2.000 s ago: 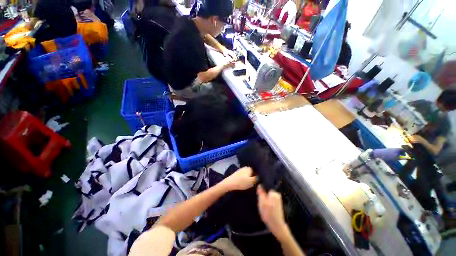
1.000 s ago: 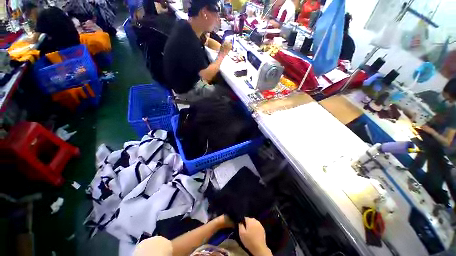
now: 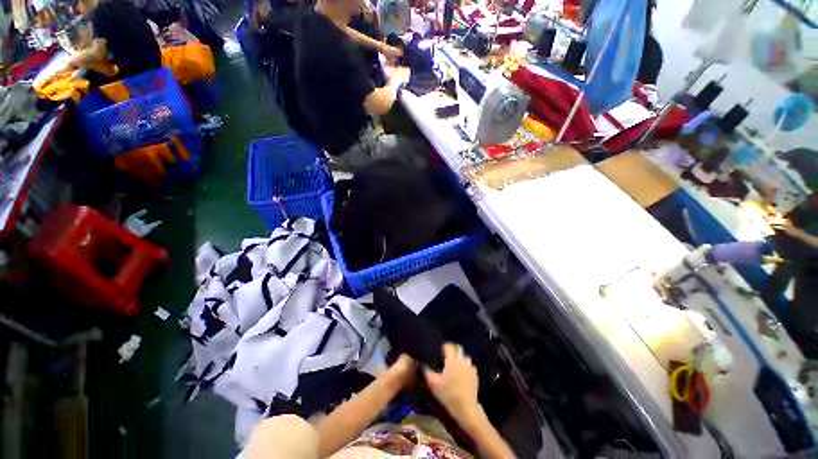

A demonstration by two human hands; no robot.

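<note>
A limp black garment piece is held over my lap, its upper part reaching toward the blue crate. My left hand grips its lower left side. My right hand is close beside it on the cloth, its fingers partly hidden, some raised. More black cloth with a pale panel lies just beyond and to the right. A heap of white-and-black pieces lies to the left of my hands.
A large blue crate full of black cloth stands ahead, a smaller blue basket behind it. The white sewing table runs along the right, with yellow and red snips. A red stool is at left. A person sits ahead.
The black cloth was lowered toward my lap, then its upper part rose into a narrow upright shape. My hands have moved slightly up from one second ago. The view has shifted.
</note>
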